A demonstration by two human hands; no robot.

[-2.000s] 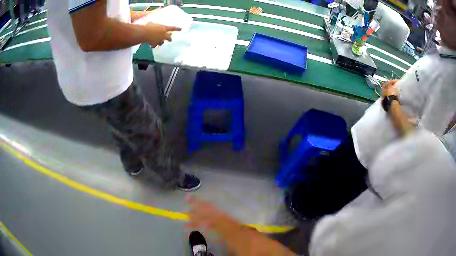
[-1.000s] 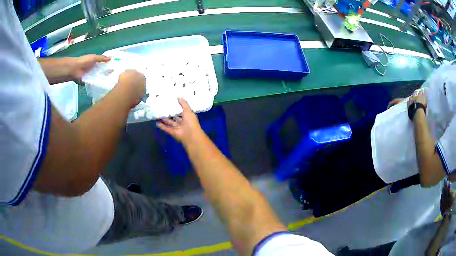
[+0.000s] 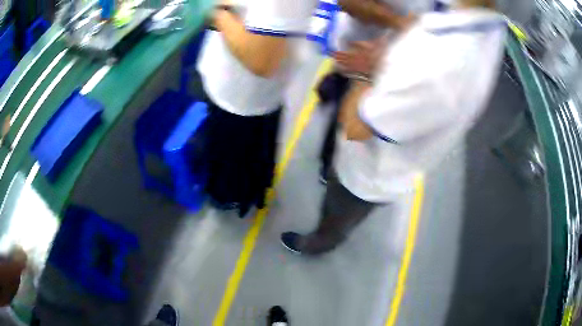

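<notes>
Neither of my hands can be made out. A blurred brown hand or forearm (image 3: pixel 9 275) is cut off by the left edge, and it looks like another person's. The white tray (image 3: pixel 30 219) lies on the green worktop at the left, washed out and partly cut off, so its contents cannot be told. The rectangular blue bin (image 3: pixel 67 134) lies farther along the same worktop.
Blue stools stand beside the worktop (image 3: pixel 140 79), one near (image 3: pixel 92 251) and one farther (image 3: pixel 169 146). People in white shirts stand in the aisle (image 3: pixel 255 76), one nearer at centre right (image 3: pixel 421 95). Yellow lines (image 3: pixel 239 261) mark the floor. Another green line edge (image 3: pixel 554 191) runs at right.
The view has swung right to the aisle. The tray, bin and stools have shifted left in the picture. My outstretched hand, at the tray's edge before, has left the view.
</notes>
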